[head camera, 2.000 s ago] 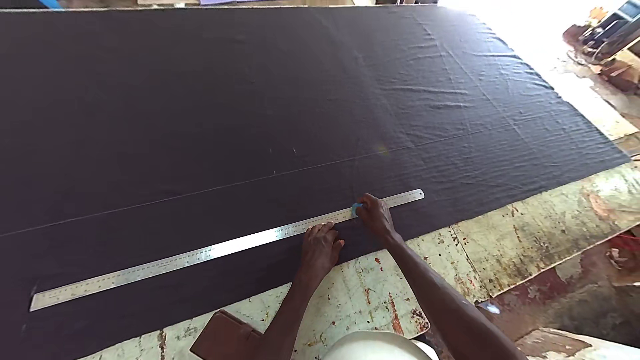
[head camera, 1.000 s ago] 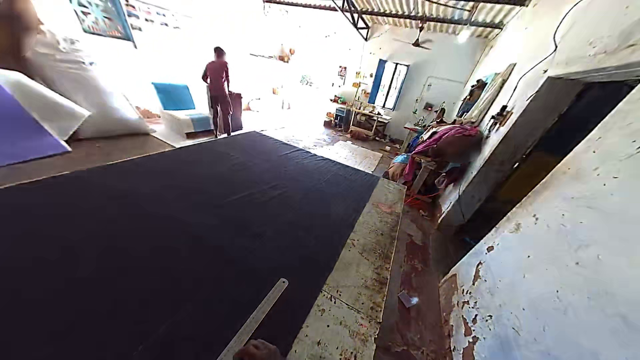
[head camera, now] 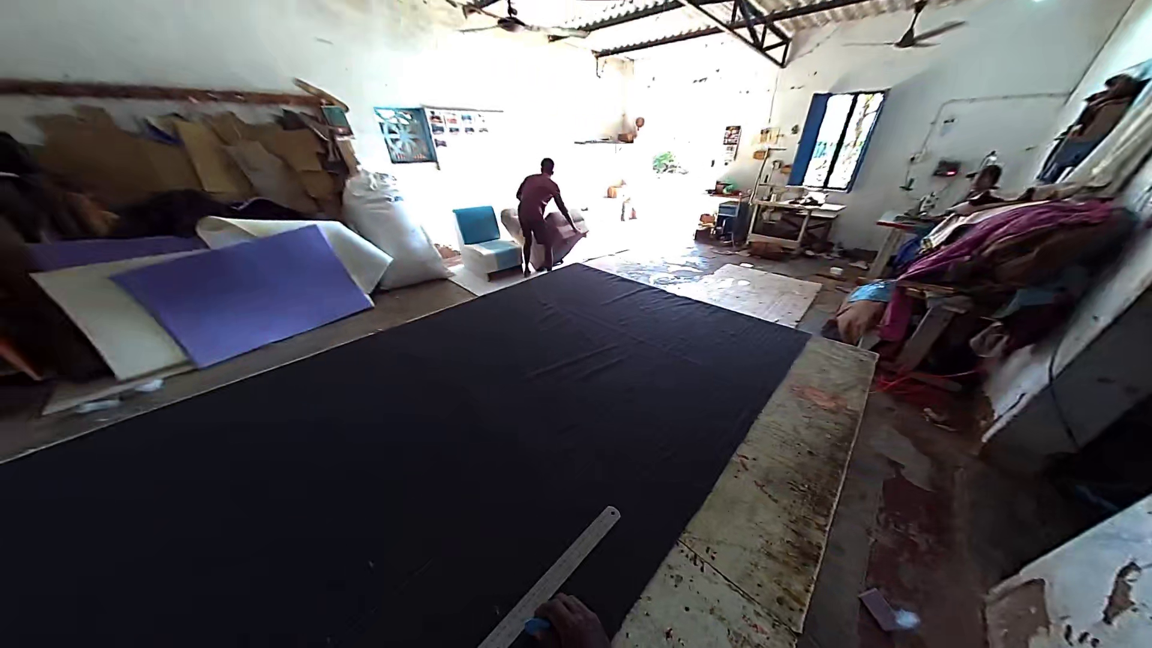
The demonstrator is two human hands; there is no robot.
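Note:
A large dark cloth (head camera: pixel 432 423) lies spread over a worktable. Near the bottom edge of the head view, my right hand (head camera: pixel 572 623) rests against the right side of a steel ruler (head camera: pixel 567 562) on the cloth. Between its fingers is a small blue object (head camera: pixel 537 625), too little seen to name surely. Part of the hand is cut off by the frame. The ruler's far end, with its hole, points away from me; its near end is out of view. My left hand is not in view.
The table's bare, stained margin (head camera: pixel 783 468) runs along the right. Purple sheets (head camera: pixel 256 288) and a white sack (head camera: pixel 391 229) stand at left. Beyond the table, a person (head camera: pixel 540 211) bends beside a blue-and-white chair (head camera: pixel 486 241). Piled cloth (head camera: pixel 1008 243) lies at right.
The view has swung up from the table to the room, and my left hand has left it. The person beyond the table, upright one second ago, now bends with an arm out.

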